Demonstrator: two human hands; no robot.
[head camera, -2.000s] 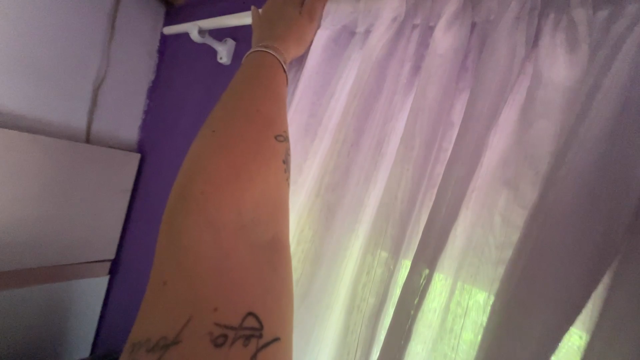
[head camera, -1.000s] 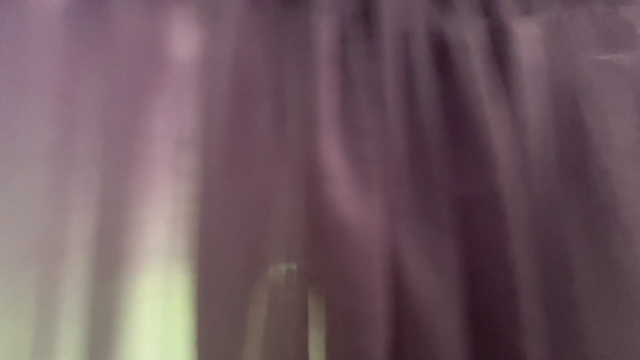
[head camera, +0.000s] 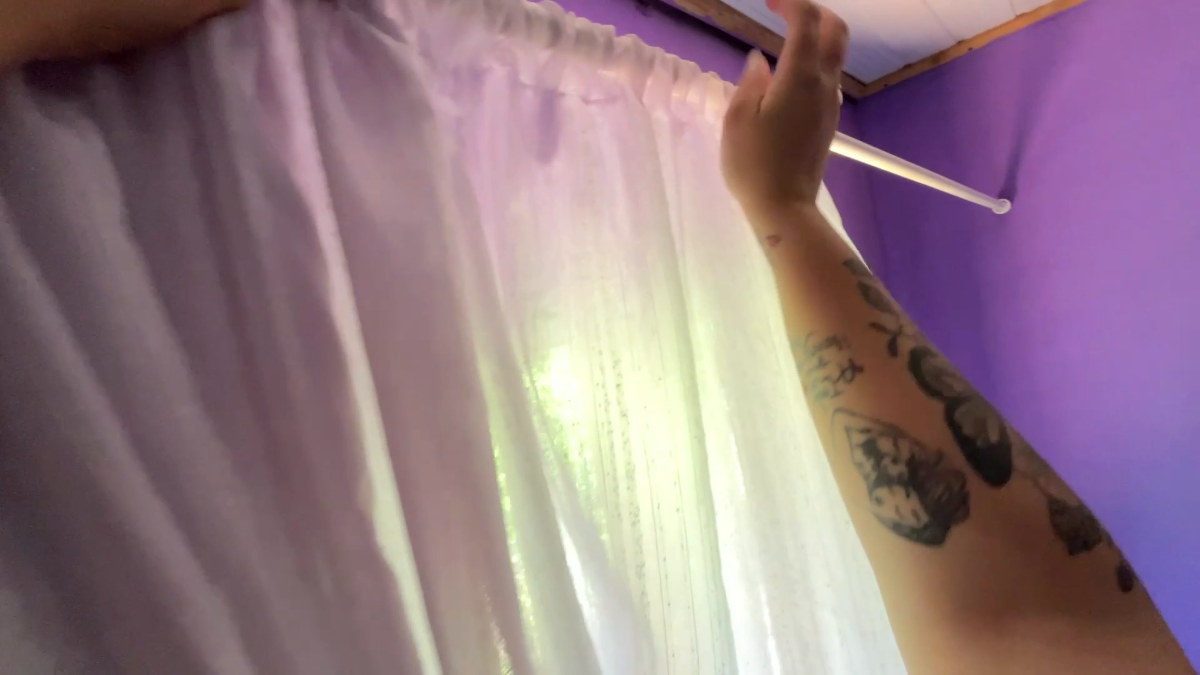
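A sheer white curtain (head camera: 609, 375) hangs gathered on a white curtain rod (head camera: 914, 171), and light comes through the cloth. My right hand (head camera: 783, 117) is raised at the curtain's right end, beside the gathered top hem and in front of the rod. Its fingers point up and look slightly apart; whether they grip the hem or rod cannot be made out. Part of my left arm crosses the top left corner over the curtain, and the left hand itself is out of sight.
The rod runs on past the curtain to a round end (head camera: 1003, 206) near the purple wall (head camera: 1059, 281). Above are a white panelled ceiling (head camera: 919, 33) and a wooden trim strip (head camera: 975, 42) along its edge.
The view has swung from the rod's left end to its right end. Two seconds ago one raised arm showed at the rod's left end; now my right arm is raised at the right end.
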